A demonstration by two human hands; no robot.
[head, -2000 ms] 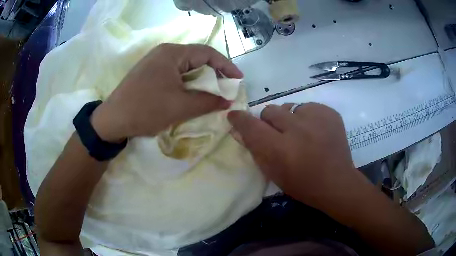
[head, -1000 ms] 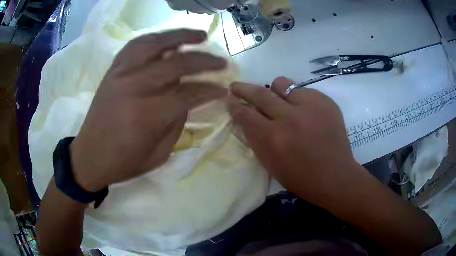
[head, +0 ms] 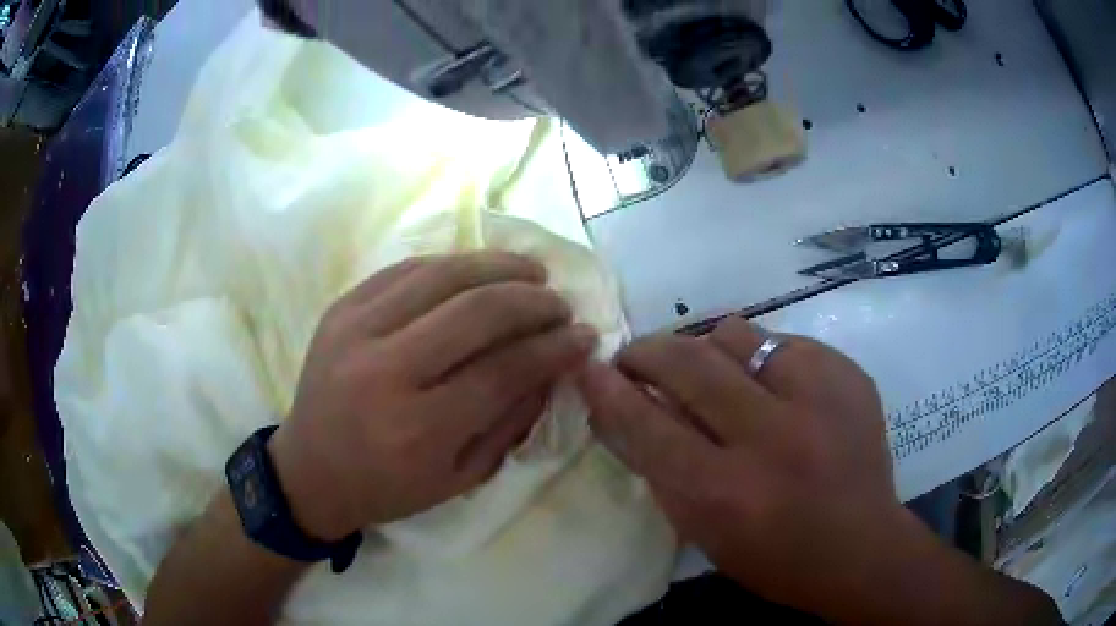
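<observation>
The cream garment piece [head: 184,281] lies bunched over the left half of the machine table and down its front edge. My left hand [head: 428,379], with a dark wristband, rests on it with fingers bent and pinches the cloth near its right edge. My right hand [head: 747,440], with a ring, pinches the same edge, its fingertips touching or nearly touching those of my left hand. The pinched fold is mostly hidden under my fingers.
The sewing machine head [head: 539,61] is above the cloth, with a beige block [head: 756,139] at its right. Black thread snips [head: 900,248] lie on the table at right. Black scissor handles [head: 908,18] show at the top. A printed ruler [head: 1004,389] follows the front edge.
The view has shifted, so more of the machine head shows and table things sit lower. My left hand, raised and blurred a second ago, is now down with fingers closed on the cloth.
</observation>
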